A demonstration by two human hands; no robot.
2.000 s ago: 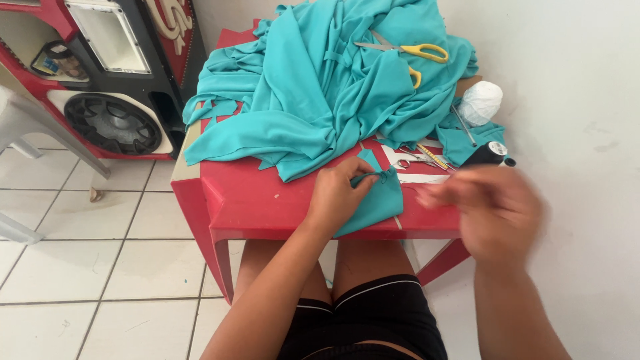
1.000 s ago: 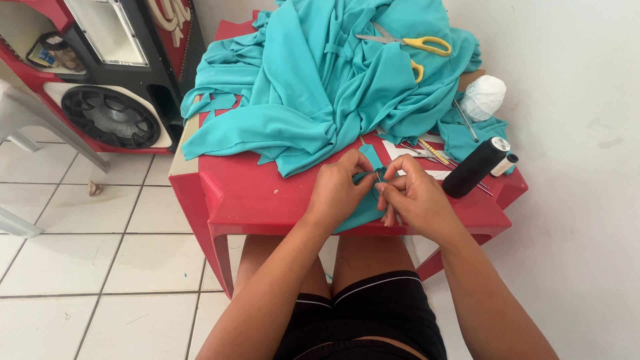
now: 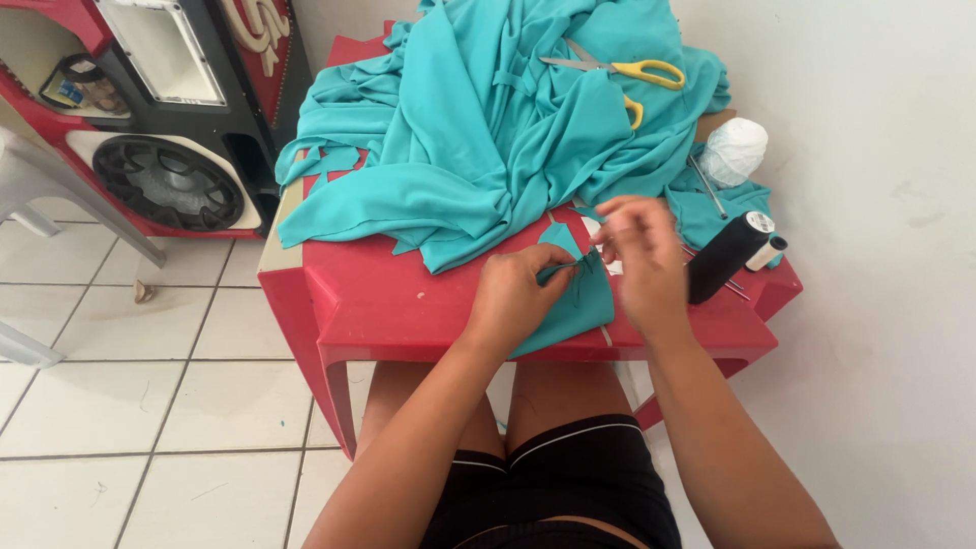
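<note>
My left hand (image 3: 517,293) pinches a small piece of turquoise fabric (image 3: 583,313) near the front edge of the red plastic table (image 3: 381,305). Dark thread shows along the fabric's gathered upper edge, by my left fingertips. Just right of it my right hand (image 3: 639,255) is raised, its fingers bent and blurred; whether it holds a needle or thread I cannot tell. Behind both hands lies a large heap of turquoise fabric (image 3: 457,130), with yellow-handled scissors (image 3: 648,74) on top. A black thread cone (image 3: 728,259) stands tilted to the right of my right hand.
A smaller spool of light thread (image 3: 765,254) is beside the cone. Behind them are a ball of white yarn (image 3: 733,152) and a metal rod (image 3: 709,187). A second yellow handle (image 3: 633,112) pokes from the heap. A wall borders the right; a speaker cabinet (image 3: 168,183) stands left.
My right hand was out to the right, came in beside my left fingers, and is now lifted a little away from them. My left hand stays on the fabric piece.
</note>
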